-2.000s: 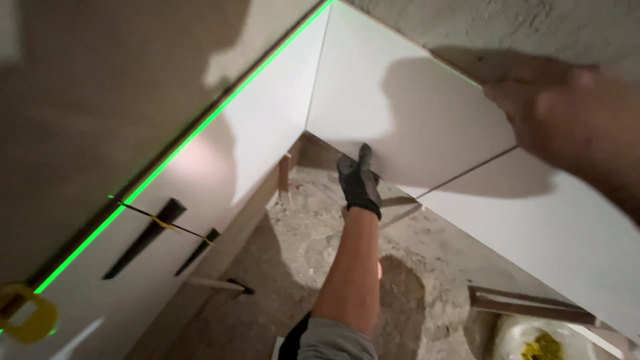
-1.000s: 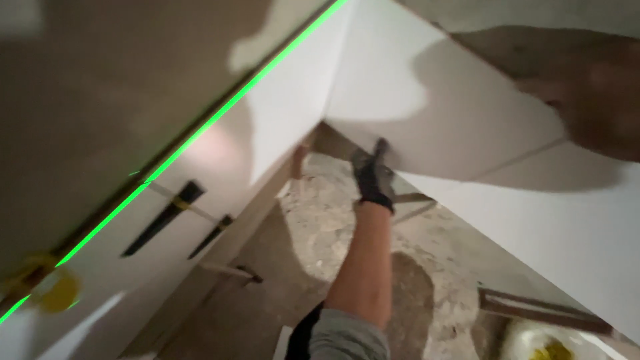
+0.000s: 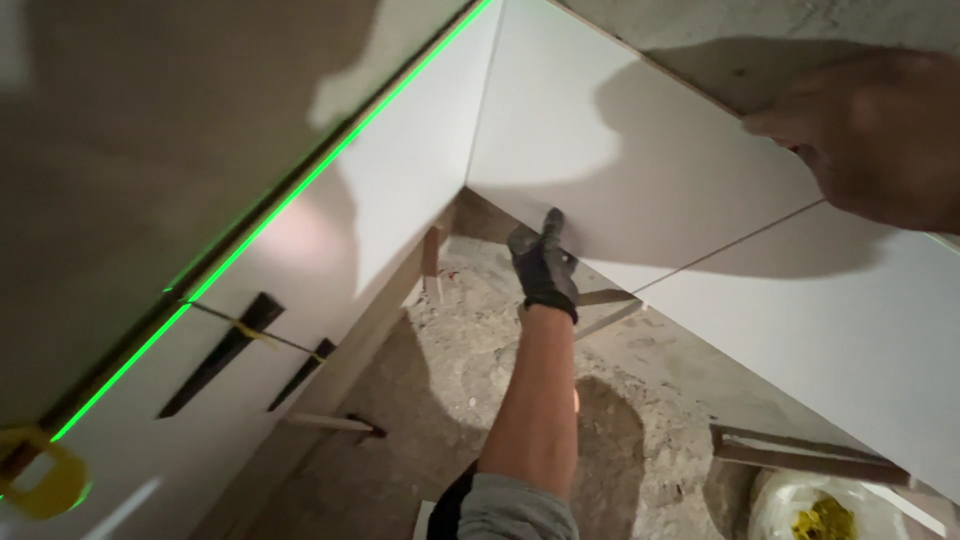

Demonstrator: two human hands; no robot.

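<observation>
My left hand (image 3: pixel 545 262), in a dark glove, grips the lower edge of a large white wall tile (image 3: pixel 555 127), one digit on its face and the others around the edge. My right hand (image 3: pixel 870 142), bare and blurred, is at the tile's top edge at the upper right; its fingertips are partly hidden, so its hold is unclear. A second white tile (image 3: pixel 810 300) adjoins it along a thin seam. On the left, more white tile (image 3: pixel 405 150) meets it at the corner. A green laser line (image 3: pixel 330 157) runs along that tile's top edge.
Two dark wedges (image 3: pixel 221 356) (image 3: pixel 304 375) hang from a cord on the left tile, near a yellow object (image 3: pixel 49 476). Wooden pieces (image 3: pixel 810 454) stand by the rough concrete floor (image 3: pixel 480 345). A clear-plastic-lined container (image 3: pixel 772 502) holds yellow pieces at the bottom right.
</observation>
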